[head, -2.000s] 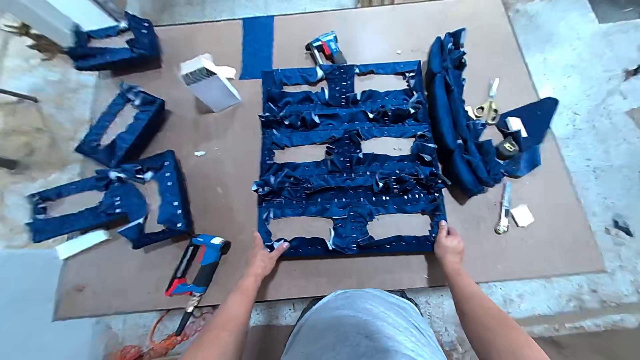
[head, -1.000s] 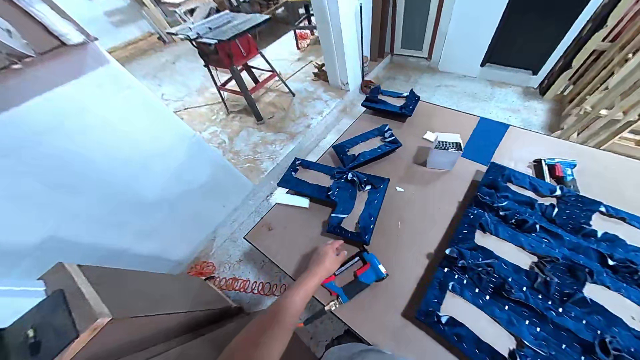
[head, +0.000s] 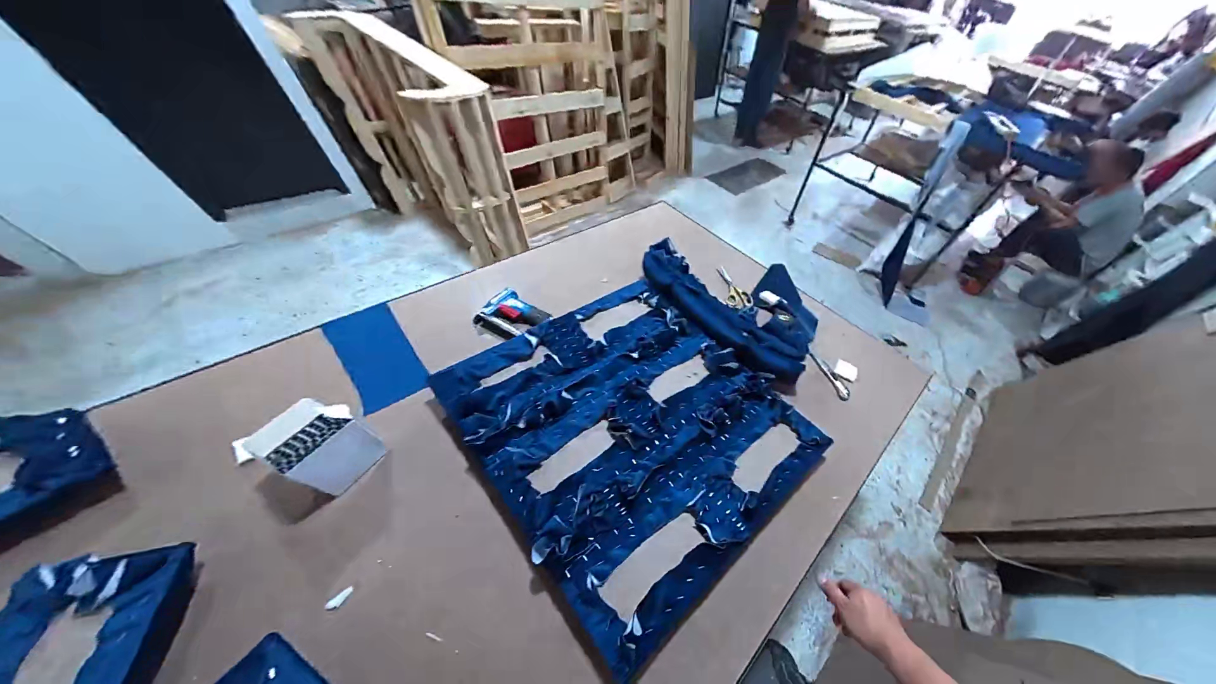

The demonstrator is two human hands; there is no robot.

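Observation:
Beyond the table's near right edge, my right hand hangs over the floor with its fingers curled; whether it holds anything small is too unclear to tell. My left hand is out of the frame. The large blue fabric-covered frame, with several rectangular openings and many staples, lies on the brown table, nearest to my right hand. A blue and black staple gun lies behind it. Along its far right side rests a rolled blue fabric piece, with scissors beside it.
An open white box of staples and smaller fabric-covered frames are on the left. Wooden frames stand behind the table. Another person sits at the far right, near a brown board-topped piece beside the table.
The view has swung far to the right. Two seconds ago both my hands were at the large frame's near corners; one second ago a hand was by the staple gun at the left.

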